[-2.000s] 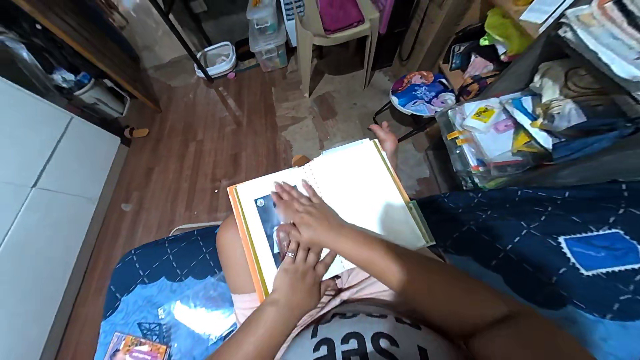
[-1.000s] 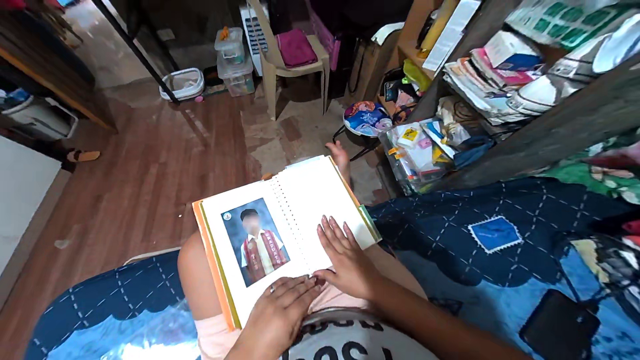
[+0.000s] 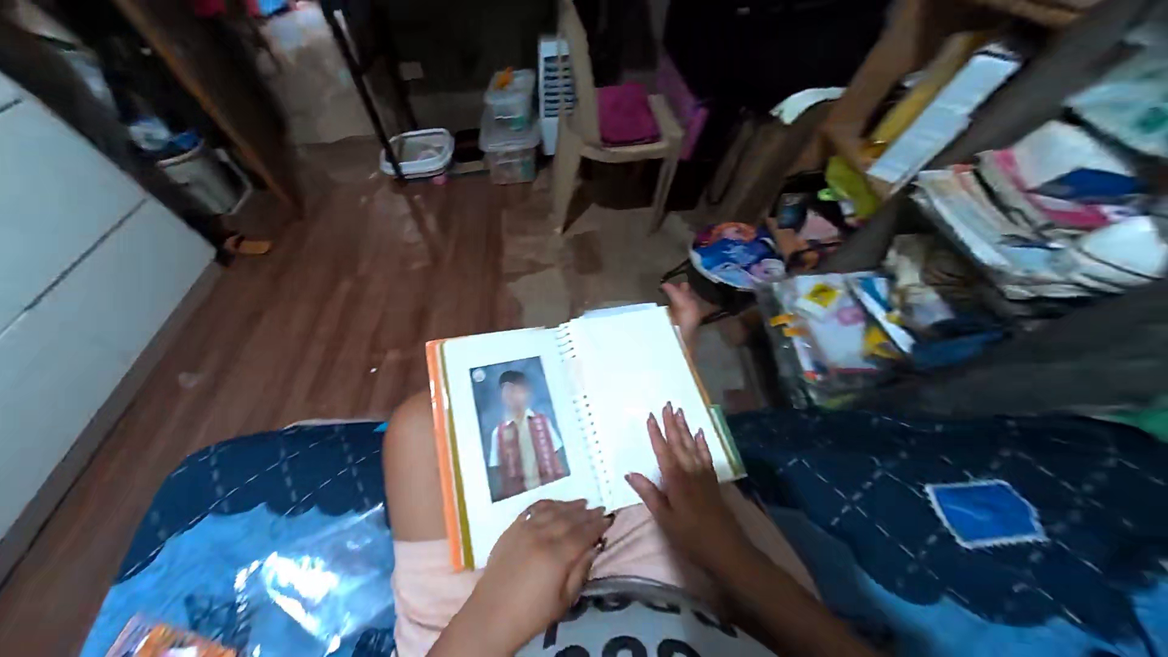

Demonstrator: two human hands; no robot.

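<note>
A spiral-bound photo album [image 3: 630,365] lies open across my lap. Its left page carries a portrait photo [image 3: 520,433] of a person in a red patterned vest; the right page is blank white. My left hand [image 3: 547,538] rests on the bottom edge of the left page, close to the spiral, fingers bent and pointing right. My right hand [image 3: 680,474] lies with fingers spread on the lower part of the right page. Neither hand grips anything that shows. Orange and green edges stick out beneath the pages.
Blue patterned bedding [image 3: 858,474] spreads on both sides of me, with clear plastic [image 3: 301,566] at left. Ahead stand a plastic chair [image 3: 630,151] and stacked containers [image 3: 511,137]. A bin of packets [image 3: 839,328] and piled papers [image 3: 1004,228] are at right.
Two seconds ago both hands covered part of the photo on the left page. My right hand has since moved onto the right page and my left hand to the bottom edge, uncovering the photo.
</note>
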